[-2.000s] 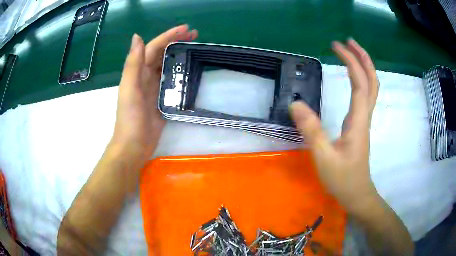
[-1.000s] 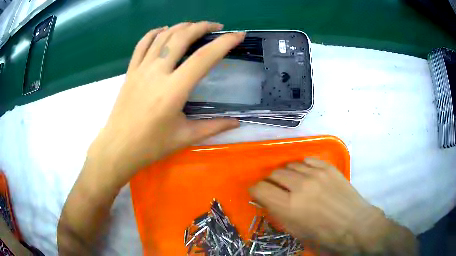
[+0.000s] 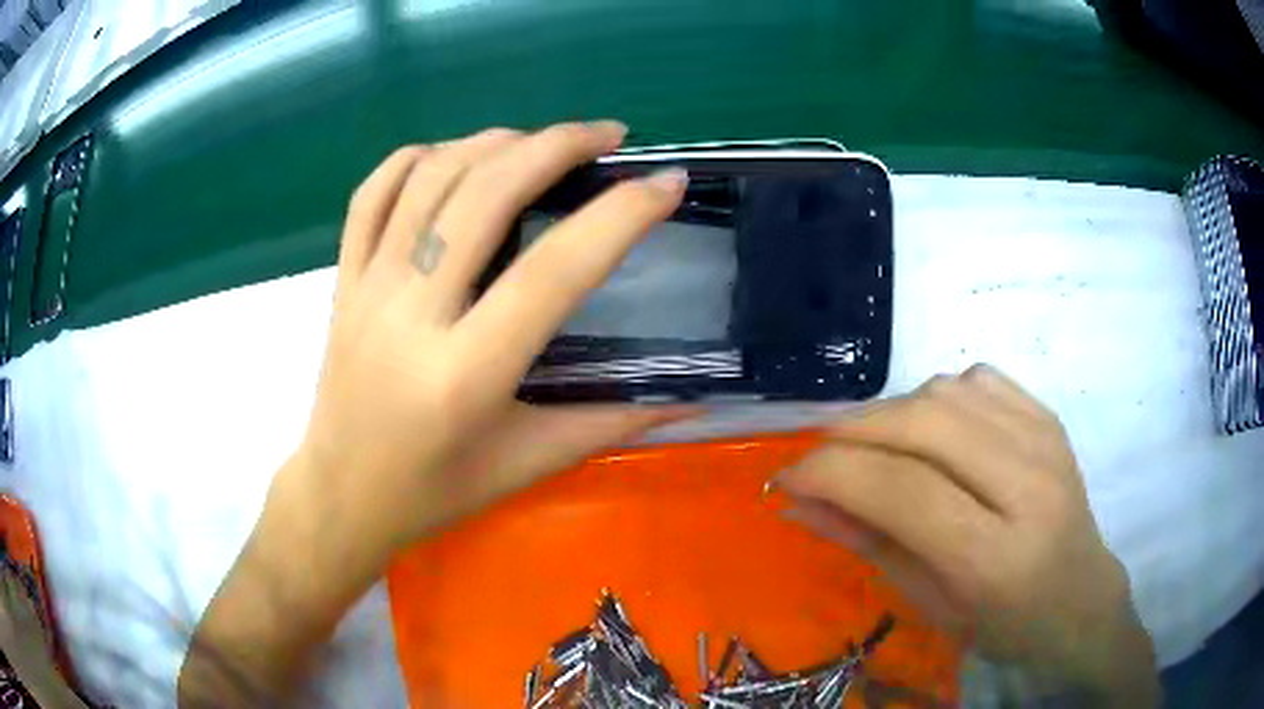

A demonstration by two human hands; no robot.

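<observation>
My left hand (image 3: 430, 333) grips the left part of a black phone middle frame (image 3: 818, 277), fingers over its far rim and thumb along its near edge. Striped edges of more frames show through its opening; my hand hides its left end. My right hand (image 3: 943, 485) is over the right part of the orange parts tray (image 3: 555, 540), just in front of the frame, thumb and fingertips pinched. A tiny bright tip shows there, likely a side key (image 3: 771, 486). A pile of loose side keys (image 3: 617, 668) lies in the tray's near part.
A tight stack of frames (image 3: 1227, 298) stands at the far right on the white cloth (image 3: 1033, 263). Single frames (image 3: 60, 229) lie on the green belt (image 3: 458, 69) at upper left. A second orange tray (image 3: 20, 533) and part of another person's arm (image 3: 31, 637) show at lower left.
My right hand has lifted from the key pile towards the frame's near edge. My left hand still grips a frame, whose upper face now looks darker and plainer. The belt frames have shifted left.
</observation>
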